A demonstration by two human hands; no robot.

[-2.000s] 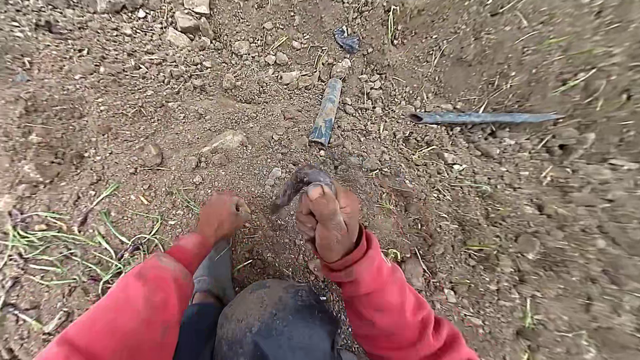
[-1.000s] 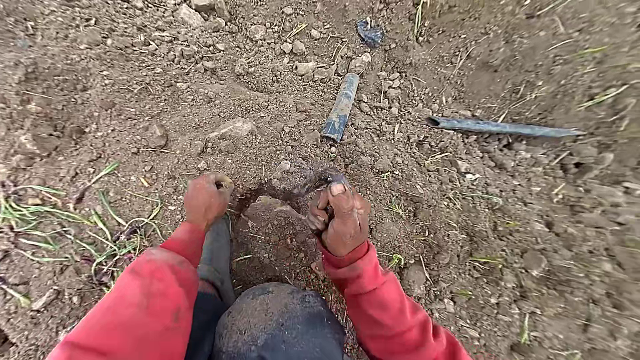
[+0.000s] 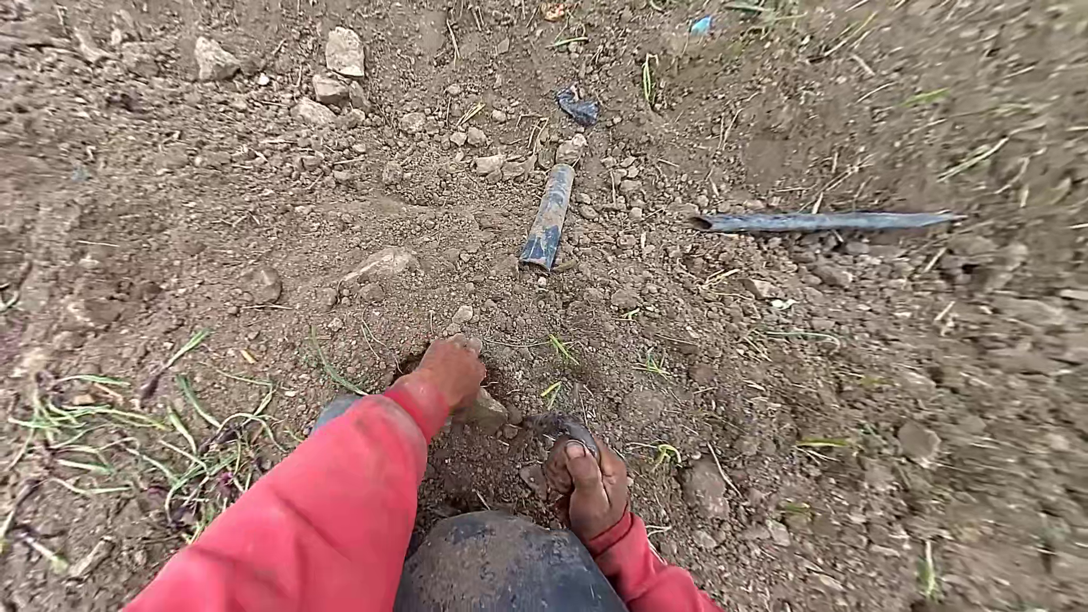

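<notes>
My right hand [image 3: 591, 486], low in the centre of the head view, is closed around a dark curved piece [image 3: 564, 428] with its thumb on top; whether it is metal or plastic I cannot tell. Just up and left of it, my left hand [image 3: 450, 370] reaches down to the soil, back of the hand up. Its fingertips are hidden at the rim of a shallow hole, so what they touch does not show. A stone [image 3: 483, 411] lies between the two hands, beside loose dark soil.
Ahead lies a short muddy blue pipe piece [image 3: 548, 219]; right of it, a long dark tube [image 3: 829, 222]. A crumpled dark plastic scrap [image 3: 578, 106] is farther off. Uprooted green shoots [image 3: 183, 442] lie at left. My dark-clad knee [image 3: 510, 565] is at the bottom, with stones [image 3: 382, 264] around.
My left hand has moved right and forward, from beside my foot to the edge of the dug soil. My right hand keeps its hold on the dark curved piece, now lower in view.
</notes>
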